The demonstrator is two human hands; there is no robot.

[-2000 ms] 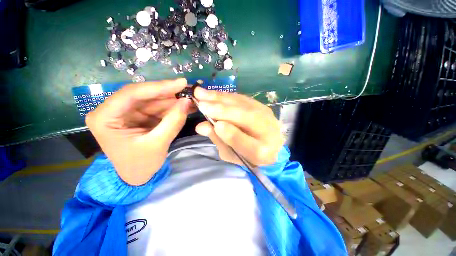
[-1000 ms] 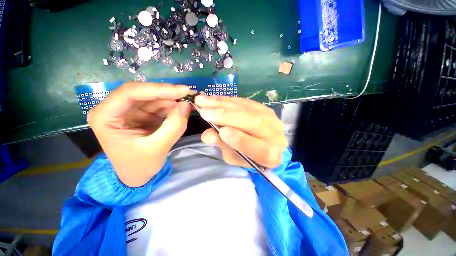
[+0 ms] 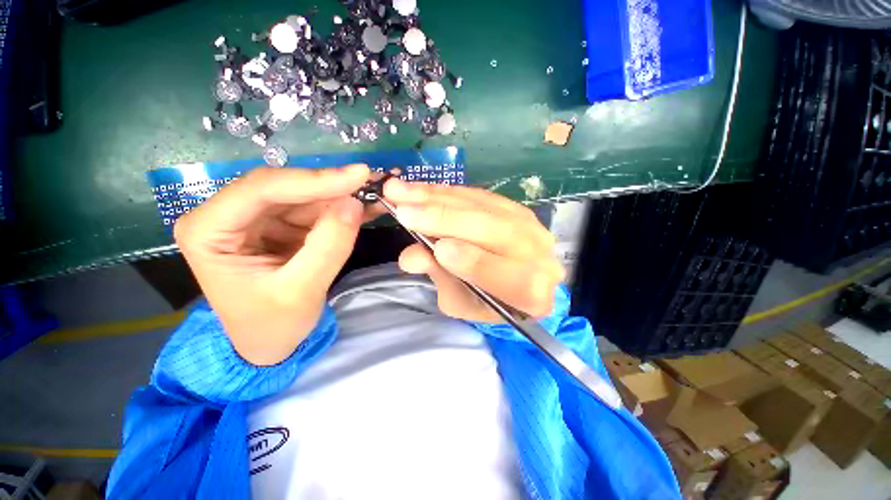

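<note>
My left hand (image 3: 278, 244) pinches a small black component (image 3: 371, 188) between thumb and forefinger. My right hand (image 3: 488, 249) holds metal tweezers (image 3: 542, 342); their tip is at the component and their broad end points back past my wrist. My right fingertips also touch the component's right side. A blue sheet (image 3: 181, 192) with rows of tiny white-outlined squares lies at the bench edge, partly hidden behind my hands. A pile of loose dark and silver components (image 3: 327, 78) lies beyond it.
On the green bench (image 3: 498, 117) are a blue bin (image 3: 650, 49) with small whitish pieces and a small tan square (image 3: 559, 133). A fan (image 3: 830, 12) is at the top right. Black crates (image 3: 703, 293) and cardboard boxes (image 3: 703, 415) stand at the right.
The component is tilted differently between my fingertips. The tweezers' broad end has swung right and slightly up since the last frame. Both hands stay in nearly the same place.
</note>
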